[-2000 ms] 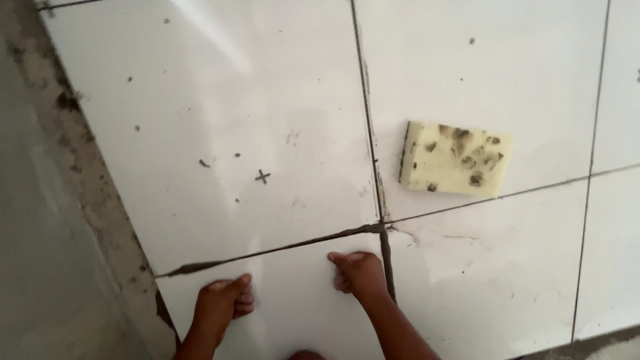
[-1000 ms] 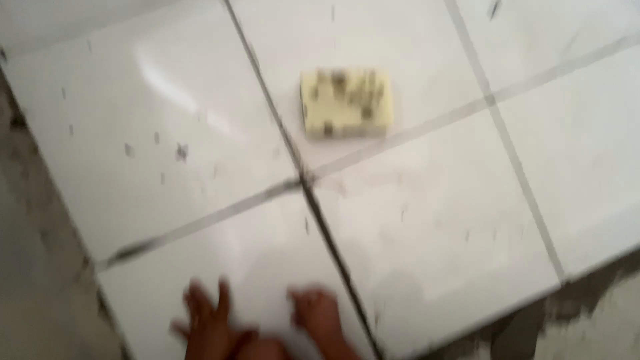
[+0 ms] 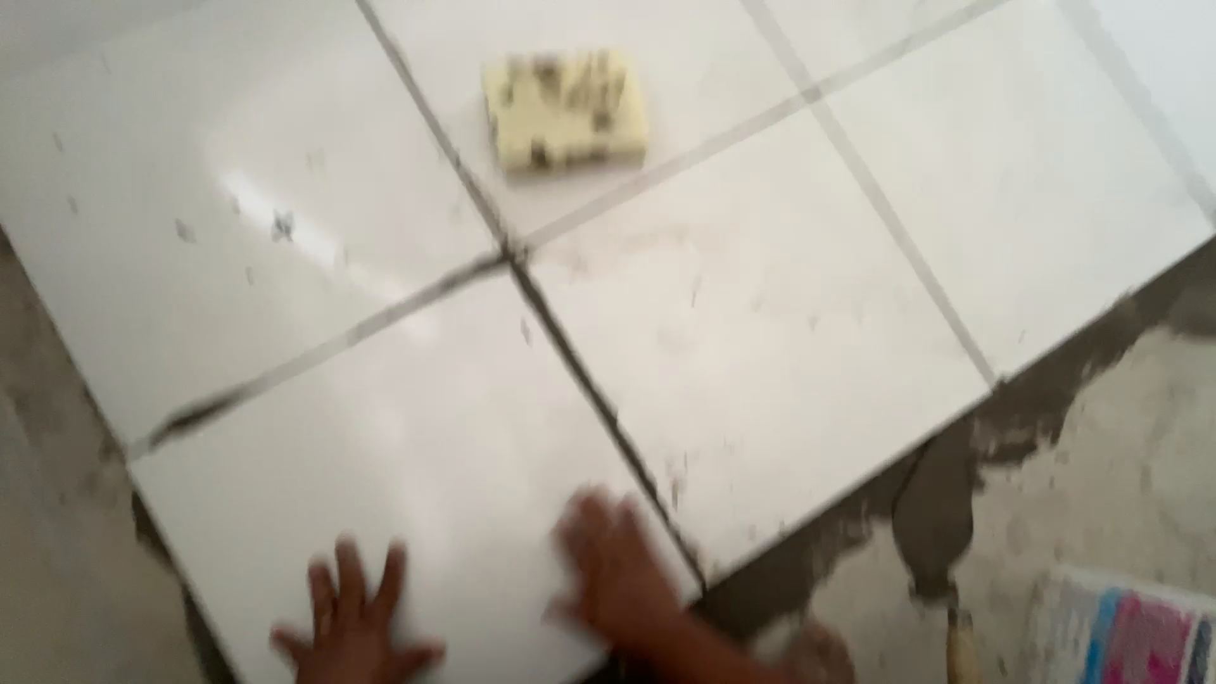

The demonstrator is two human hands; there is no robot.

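White glossy floor tiles (image 3: 760,323) with dark joints between them fill most of the view. My left hand (image 3: 356,617), at the bottom left, lies over the corner tile (image 3: 399,446) with its fingers spread and nothing in it. Over the right part of that same tile is my right hand (image 3: 613,570), blurred, with no object seen in it. A pale yellow sponge (image 3: 568,112) with dark stains rests on a tile farther up, beyond the crossing of the joints and apart from both hands.
A trowel (image 3: 936,522) with a wooden handle lies at the lower right, on the mortar-marked rough floor (image 3: 1140,418). Beside it, in the corner, is a white container or bag (image 3: 1111,627) with pink and blue print. Dark mortar edges the tiles.
Two seconds ago both hands had curled fingers at the near tile's far edge; now they are nearer its near part and the left fingers are spread. The view has shifted, showing the trowel.
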